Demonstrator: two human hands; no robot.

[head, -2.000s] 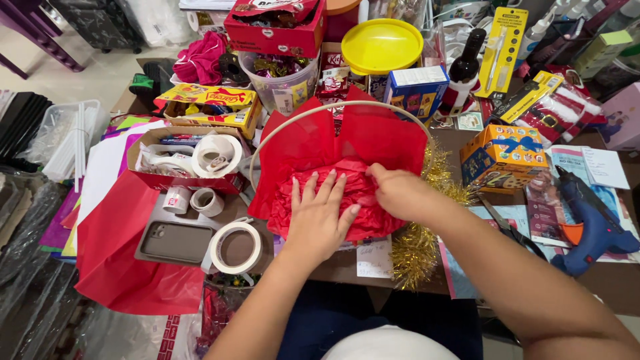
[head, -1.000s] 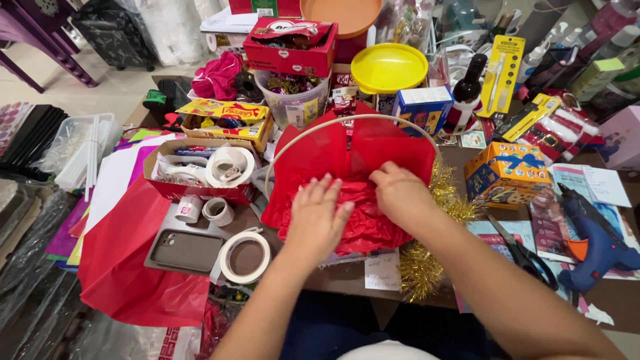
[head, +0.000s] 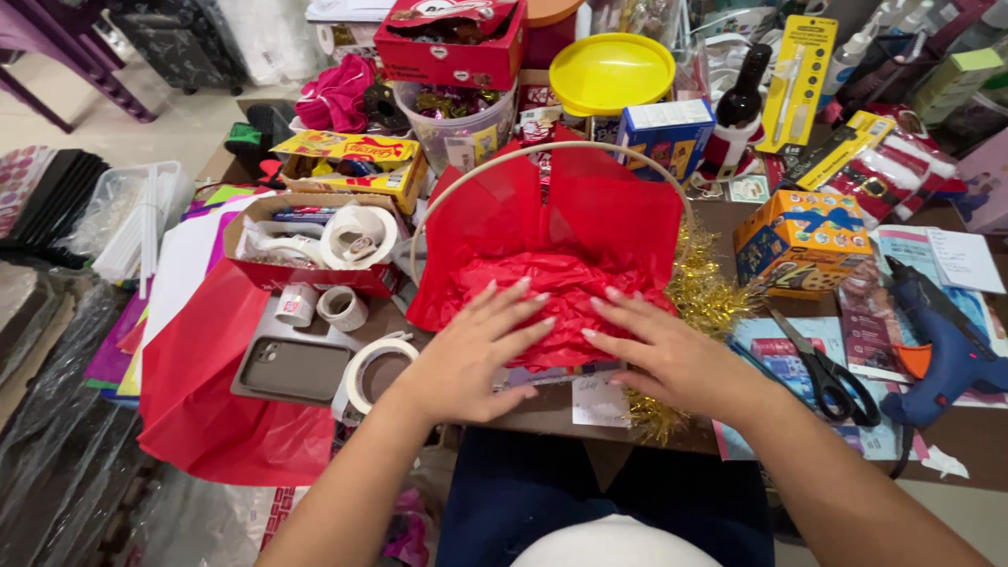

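Observation:
Crumpled red tissue paper (head: 543, 299) fills a basket at the table's front edge, with smooth red sheets (head: 614, 209) standing up behind it. A pale, thin hoop handle (head: 551, 146) arches over the top. My left hand (head: 476, 354) lies spread on the left part of the crumpled paper, and my right hand (head: 669, 354) rests with fingers apart on its right part. Neither hand grips anything. Gold tinsel garland (head: 705, 291) runs along the basket's right side. The basket's body is mostly hidden by the paper and my hands.
Left of the basket are a masking tape roll (head: 382, 374), a grey phone case (head: 293, 368) and a box of tape rolls (head: 315, 272). To the right lie scissors (head: 827, 378), a blue glue gun (head: 937, 339) and an orange box (head: 803, 244). A yellow lid (head: 613, 72) is behind.
My right hand, earlier with its fingers drawn in on the paper near the back, has moved toward the front right and is now spread flat. My left hand has stayed on the paper.

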